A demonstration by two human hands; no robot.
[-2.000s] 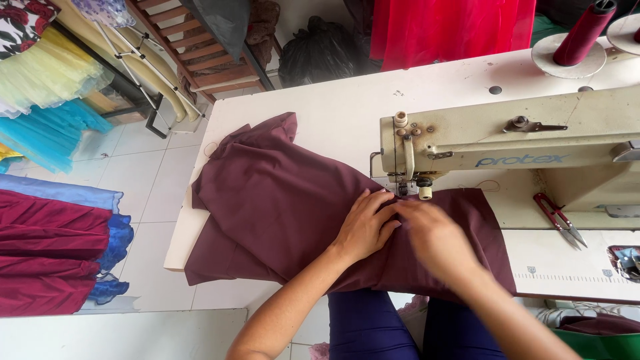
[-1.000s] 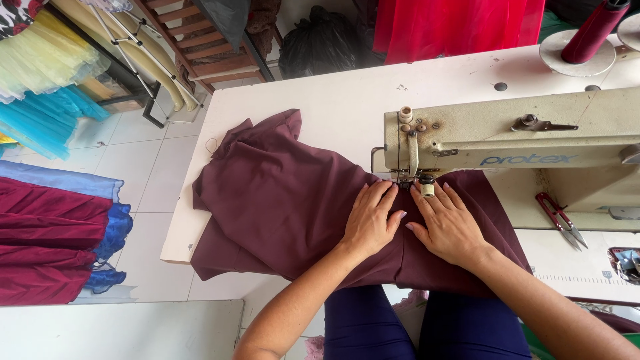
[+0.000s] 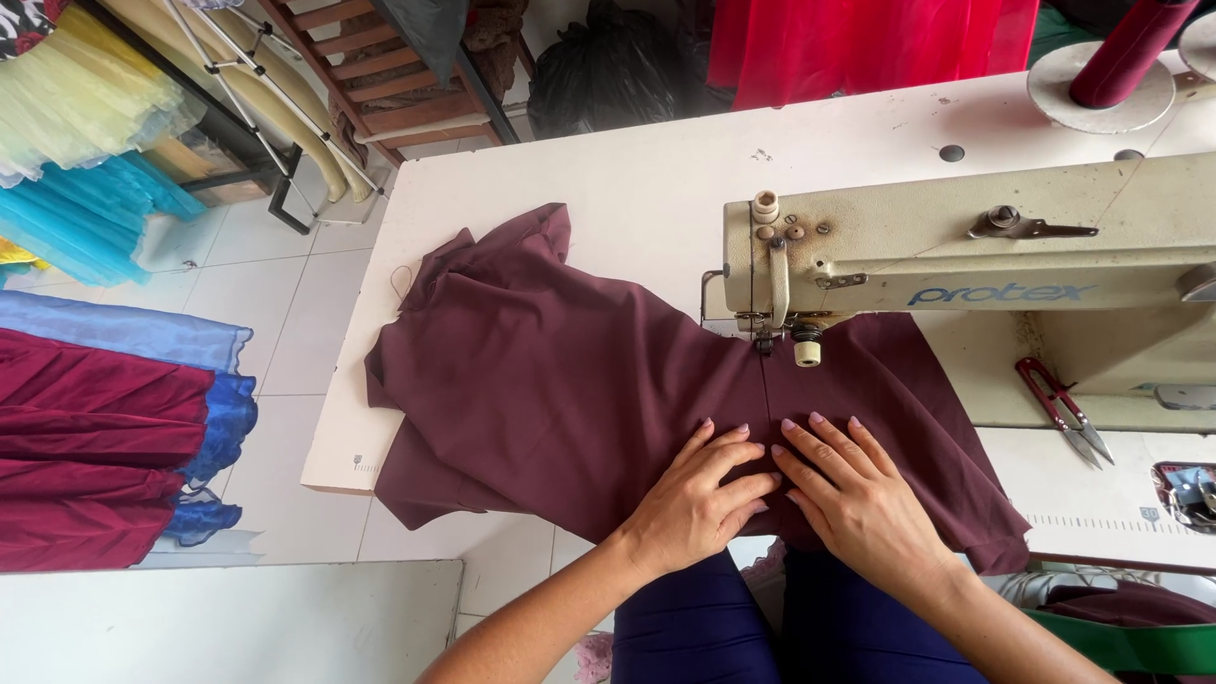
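Note:
Dark maroon fabric (image 3: 560, 380) lies across the white sewing table and under the presser foot (image 3: 764, 344) of a Protex sewing machine (image 3: 950, 252). A seam line runs from the foot toward the front edge. My left hand (image 3: 698, 499) rests flat on the fabric left of that seam, fingers spread. My right hand (image 3: 855, 503) lies flat on the right side of the seam, its fingers apart, near the left fingertips. Both hands are in front of the foot, and neither grips the cloth. The needle tip cannot be made out.
Red-handled thread snips (image 3: 1062, 408) lie right of the fabric on the machine bed. A maroon thread cone (image 3: 1130, 47) stands at the back right. A small tray (image 3: 1187, 494) with metal parts is at the right edge. A green-rimmed container (image 3: 1130, 641) sits below the table.
Both hands have moved from beside the presser foot toward the front edge of the table. Two seconds ago the right hand was blurred and closer to the left one.

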